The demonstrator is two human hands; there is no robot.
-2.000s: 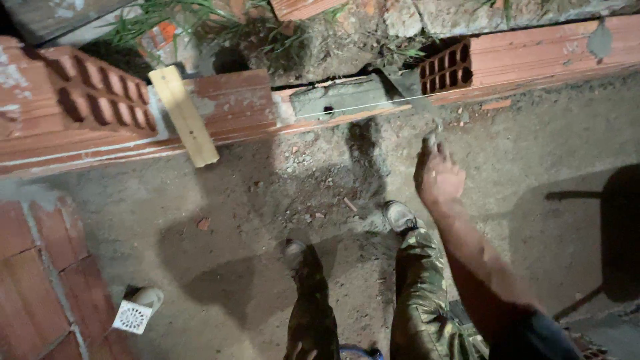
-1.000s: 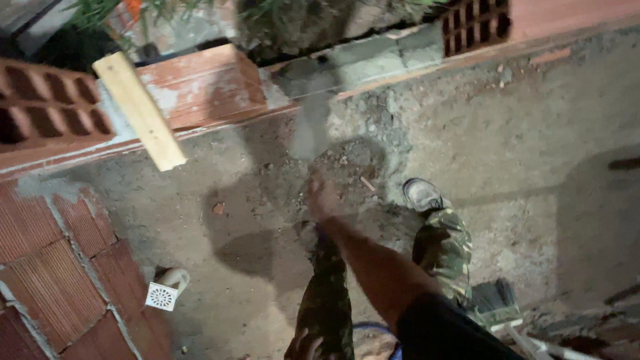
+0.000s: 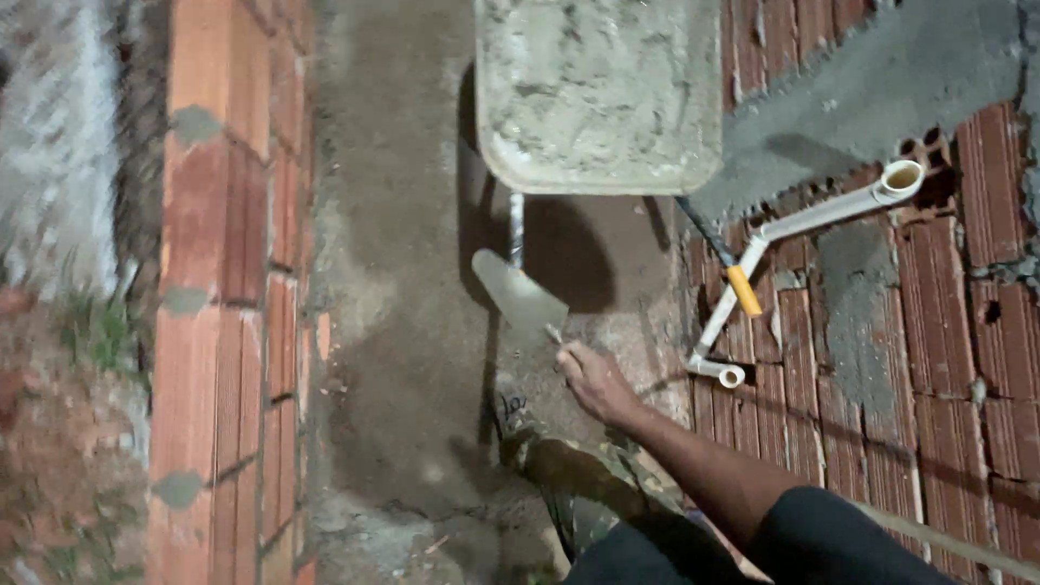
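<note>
My right hand [image 3: 600, 382] is closed around the handle of a mason's trowel [image 3: 520, 294], whose bare-looking metal blade points up and to the left. Beyond the blade stands a wheelbarrow [image 3: 600, 188] with grey wet mortar [image 3: 597, 89] in its tray. The trowel is below the tray's near edge in the view and looks apart from the mortar. One yellow wheelbarrow grip [image 3: 743, 291] juts out at the right. My left hand does not show in this view.
A low hollow-brick wall [image 3: 191, 366] with mortar joints runs along the left. At the right, a brick wall [image 3: 938, 325] carries a white PVC pipe [image 3: 821, 213] and patches of mortar [image 3: 861, 284]. Dirt and grass [image 3: 101, 333] lie beyond the low wall.
The view has turned strongly, from the low wall's gap to the mortar-filled wheelbarrow. My right arm, earlier reaching over the floor by the low wall, now holds the trowel near the wheelbarrow.
</note>
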